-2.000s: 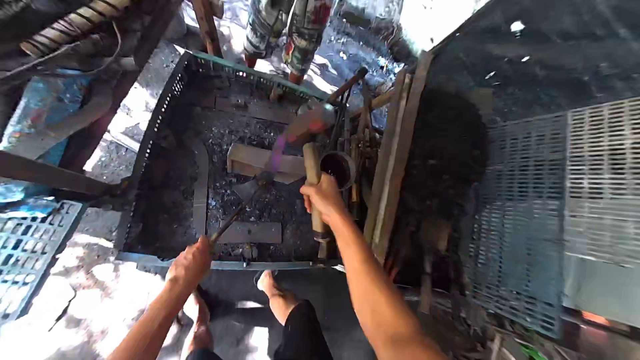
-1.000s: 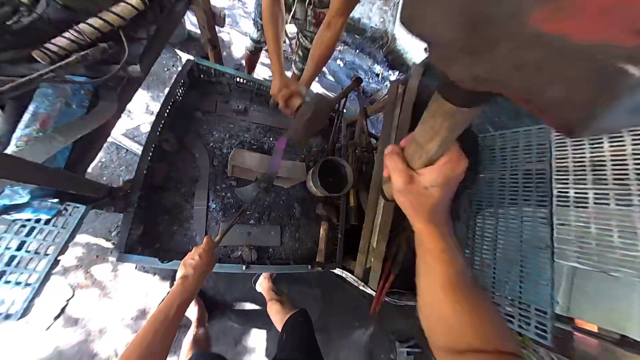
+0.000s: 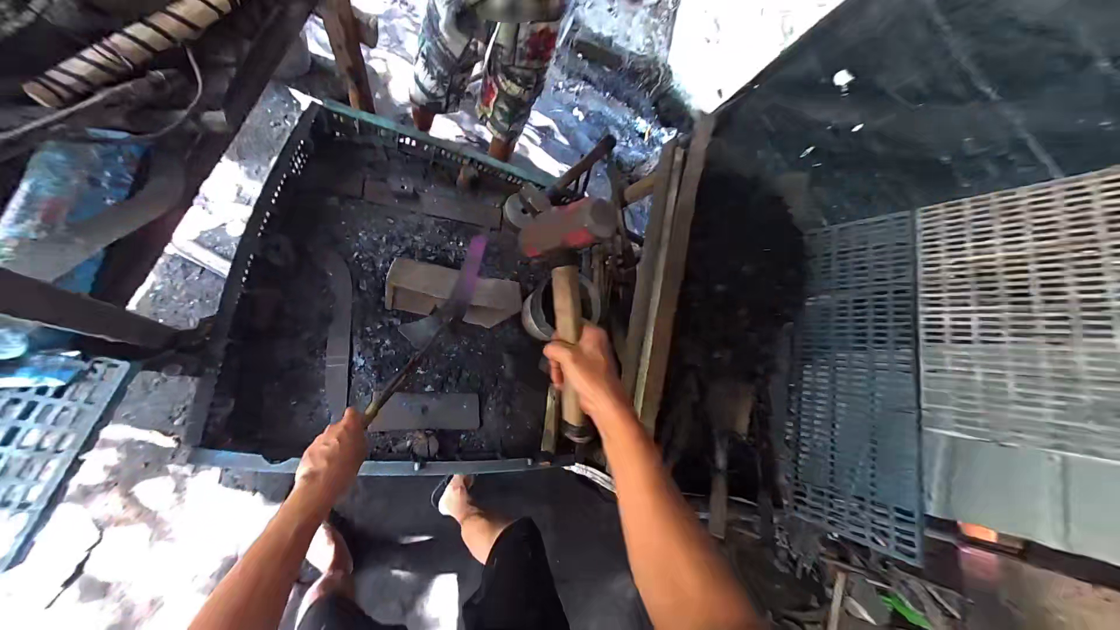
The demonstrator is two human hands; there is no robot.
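Note:
My left hand [image 3: 331, 453] is closed round the lower end of a long thin metal rod or tong handle [image 3: 404, 374]. Its far end meets a workpiece with a glowing, purplish tip [image 3: 471, 262], which lies over a block-shaped metal anvil [image 3: 420, 284]. In my right hand [image 3: 584, 363] is the wooden handle of a hammer [image 3: 567, 302]; the heavy head, partly red, is up at the right of the glowing tip and apart from it. A round metal pot [image 3: 536, 317] shows partly behind the hammer handle.
A perforated plastic tray [image 3: 262, 206] with dark debris surrounds the anvil. Flat metal bars [image 3: 429, 411] lie inside. Wooden boards [image 3: 661, 289] run along its right side, with plastic grates [image 3: 857, 367] farther right. Beyond the tray stands another person in patterned trousers [image 3: 516, 74].
My right hand and hammer have come down from a raised position at the right. The other person's hands, over the tray one second ago, are out of view. My left hand stays nearly in place.

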